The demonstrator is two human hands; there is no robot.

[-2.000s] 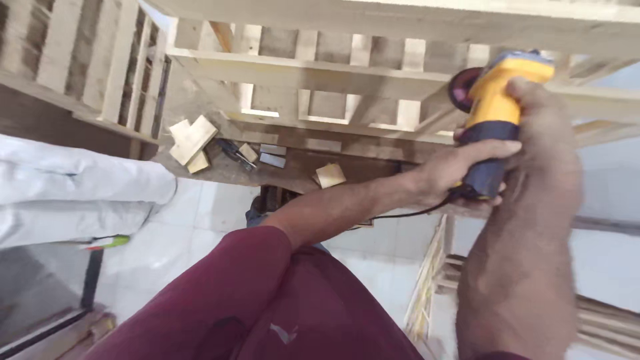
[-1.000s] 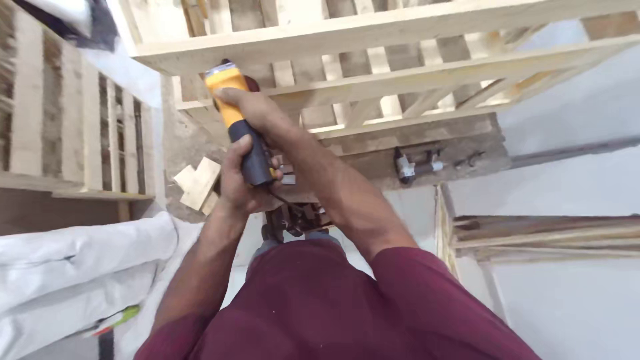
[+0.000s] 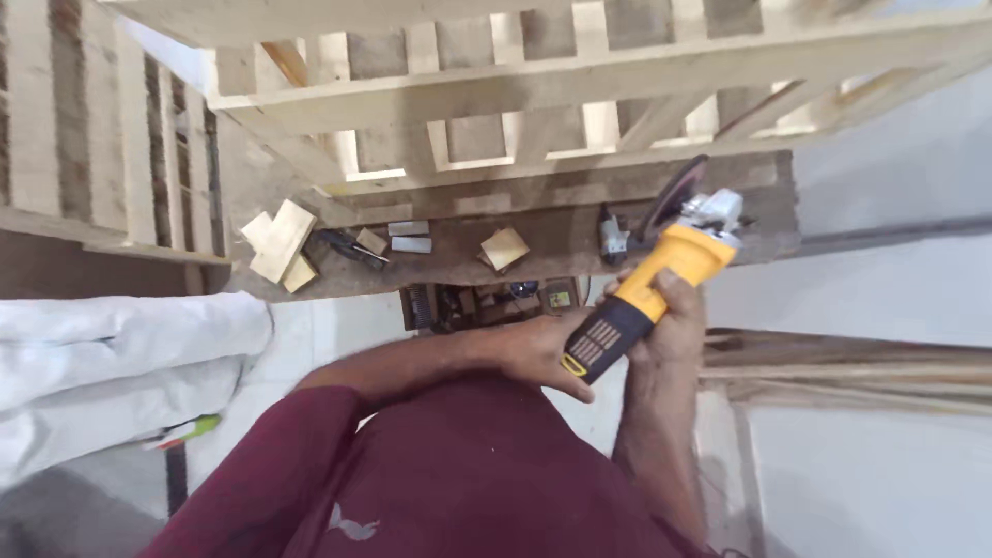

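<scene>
A yellow and black angle grinder (image 3: 643,294) is held between my two hands, its dark disc (image 3: 676,198) tilted up near the bench. My right hand (image 3: 674,318) grips the yellow body from the right side. At the black rear end is my left hand (image 3: 554,353), its palm and thumb around the lower end, the fingers partly hidden beneath the tool. Above the grinder stands a slatted frame of pale wood (image 3: 542,85), whose lower rail is not touched by the disc.
On the wooden bench (image 3: 457,267) lie wood offcuts (image 3: 285,240), a square wood block (image 3: 505,248), a dark hand tool (image 3: 353,248) and a grey metal tool (image 3: 614,236). A box of tools (image 3: 496,306) sits below. White wrapped bundles (image 3: 124,341) are at left, wooden strips (image 3: 845,368) at right.
From the left part of the frame one second ago, both hands and the grinder have moved right and down. The disc was close to the frame's rail then and is lower now.
</scene>
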